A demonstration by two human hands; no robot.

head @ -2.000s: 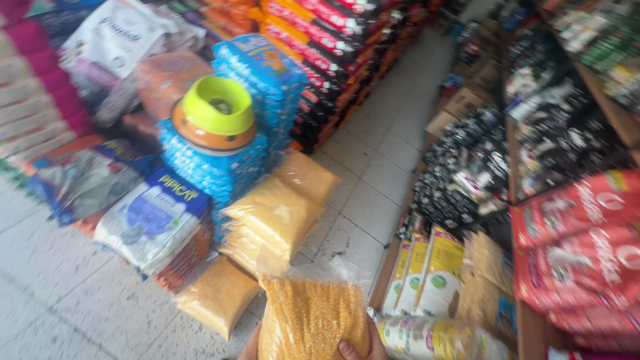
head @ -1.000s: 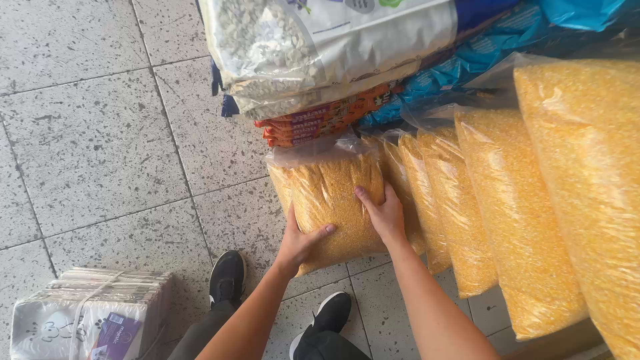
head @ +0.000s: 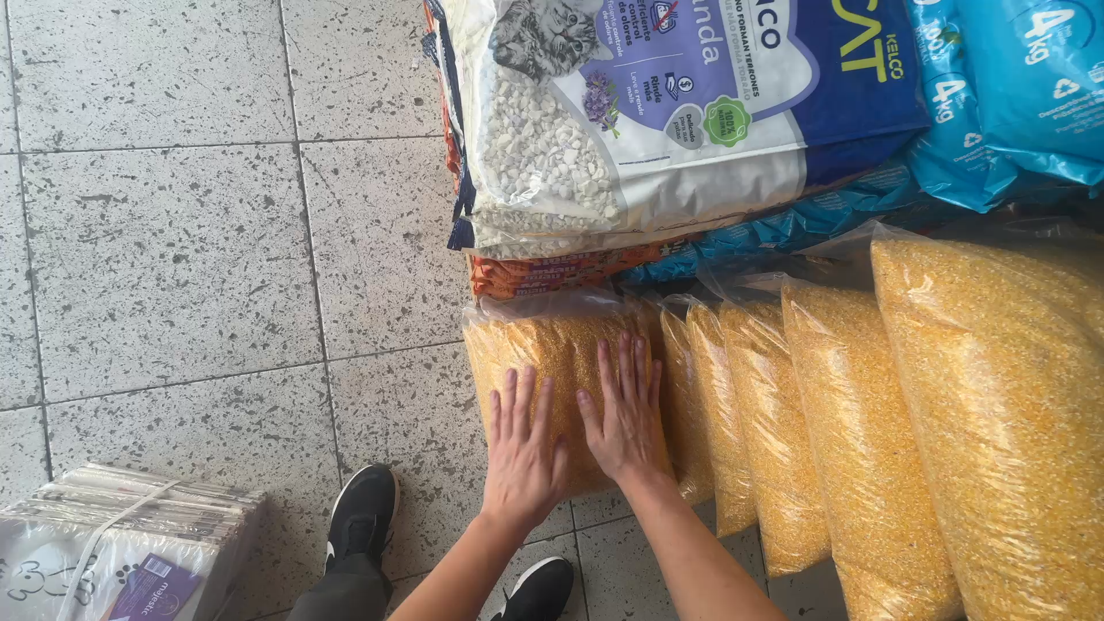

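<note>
A clear plastic bag of yellow cracked corn (head: 552, 345) lies at the near end of a stack, against other bags of the same kind. Both palms rest flat on it with fingers spread: my left hand (head: 522, 448) on its left part, my right hand (head: 623, 410) on its right part, beside the stack. Neither hand grips the plastic. Several more corn bags (head: 862, 431) stretch off to the right, the largest-looking (head: 992, 414) at the far right. The underside of the bag under my hands is hidden.
White and purple cat litter bags (head: 552, 164) lie above orange packs (head: 543, 274). Blue 4 kg bags (head: 1026, 95) are at the upper right. A strapped bundle of wrapped pads (head: 129, 552) sits on the speckled tile floor (head: 172, 259) at lower left, near my black shoes (head: 362, 517).
One second ago both hands held the bag by its sides with thumbs on top; now they lie flat on it. Earlier the bag was held up, away from the stack. The view has swung down.
</note>
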